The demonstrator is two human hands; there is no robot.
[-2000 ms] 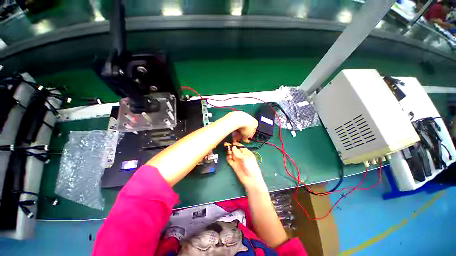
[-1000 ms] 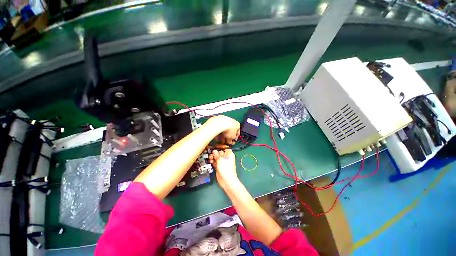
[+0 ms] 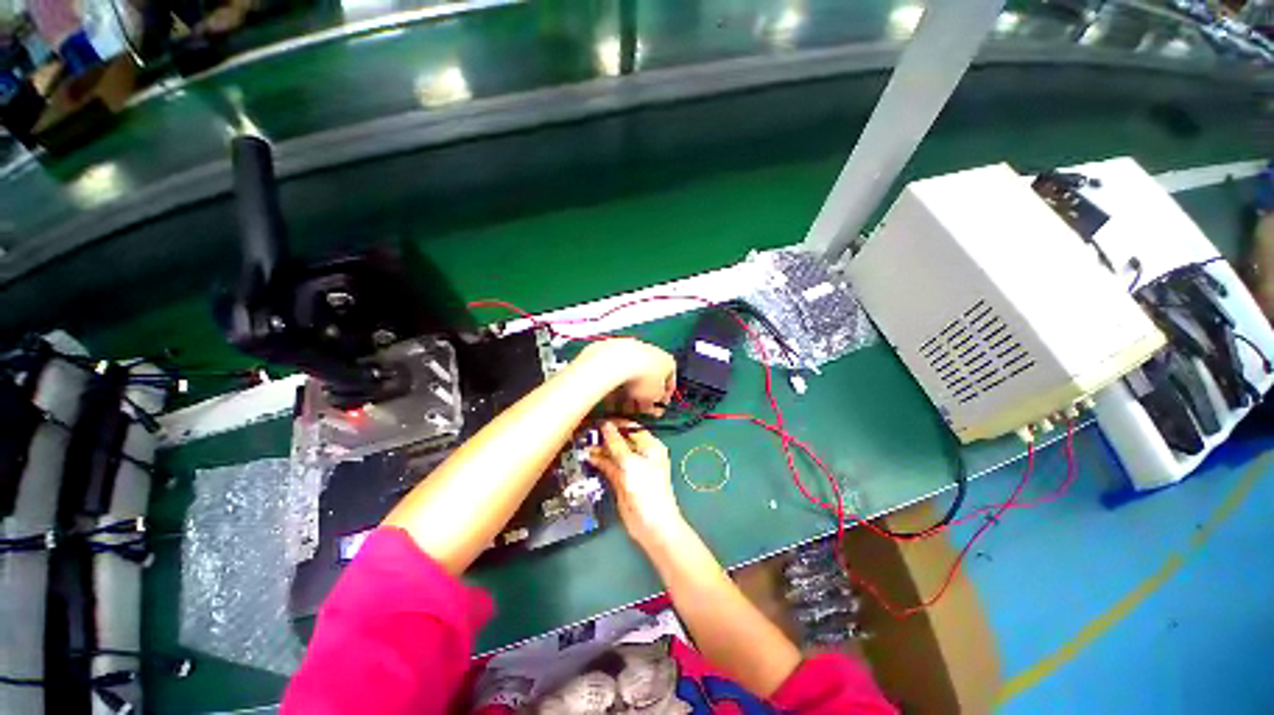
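Note:
A black power adapter [image 3: 710, 366] with a white label lies on the green bench right of the test fixture [image 3: 468, 468]. Thin black cable leads [image 3: 681, 416] run from it to my hands. My left hand [image 3: 636, 380] is curled around the leads at the fixture's right edge. My right hand [image 3: 632, 468] is just below, its fingertips pinching a lead end against the side connectors [image 3: 576, 482]. The fingers partly hide the lead end. The clear pressure plate [image 3: 391, 401] lies under the black toggle clamp [image 3: 252, 224], with a red light showing through it.
A bubble bag [image 3: 231, 559] lies left of the fixture and another bagged item [image 3: 810, 300] at the back. A yellow rubber band [image 3: 706, 468] and red test wires [image 3: 785, 440] lie right of my hands. A cream metal box [image 3: 999, 300] stands right. Foam trays [image 3: 42, 489] hold black units at left.
My hands have moved left and closer to the fixture's side connectors with the leads. The rubber band now shows uncovered. The camera view has shifted and tilted.

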